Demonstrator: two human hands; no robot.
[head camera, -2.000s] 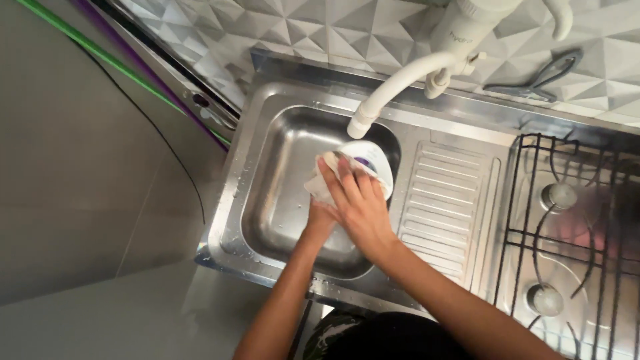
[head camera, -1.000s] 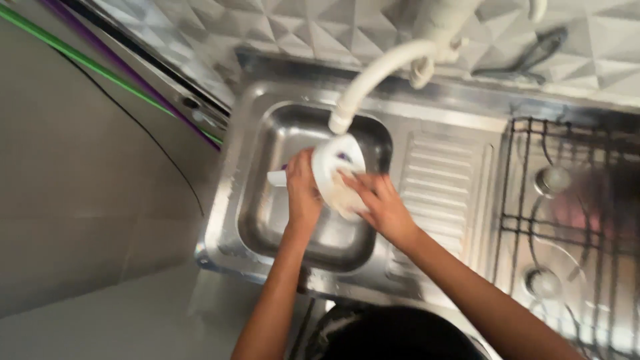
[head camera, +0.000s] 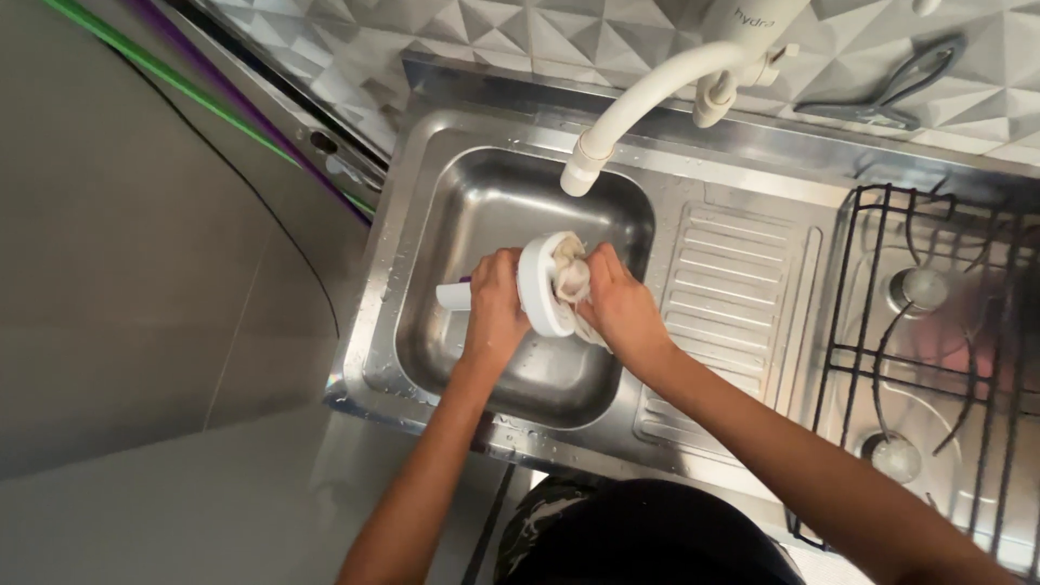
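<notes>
Over the stainless steel sink basin (head camera: 520, 203), my left hand (head camera: 497, 305) grips a white handled utensil (head camera: 538, 284) whose exact kind I cannot tell. Its short white handle, with a purple part, sticks out to the left of my fingers. A rounded white rim faces my right hand (head camera: 621, 305). That hand pinches a wet-looking, off-white cloth (head camera: 572, 276) and presses it into the open side of the utensil. Part of the cloth hangs below the rim. The white faucet spout (head camera: 581, 166) ends above and behind both hands; no water stream shows.
A ribbed steel drainboard (head camera: 723, 301) lies right of the basin. Beyond it stands a stove with black wire grates (head camera: 910, 374). A grey squeegee-like tool (head camera: 894, 89) is against the tiled wall. Green (head camera: 179, 81) and purple (head camera: 244, 106) poles lean at the left.
The utensil has turned from its position one second ago, so its open side now faces right. My right hand has moved up along it, with the cloth pushed into the opening.
</notes>
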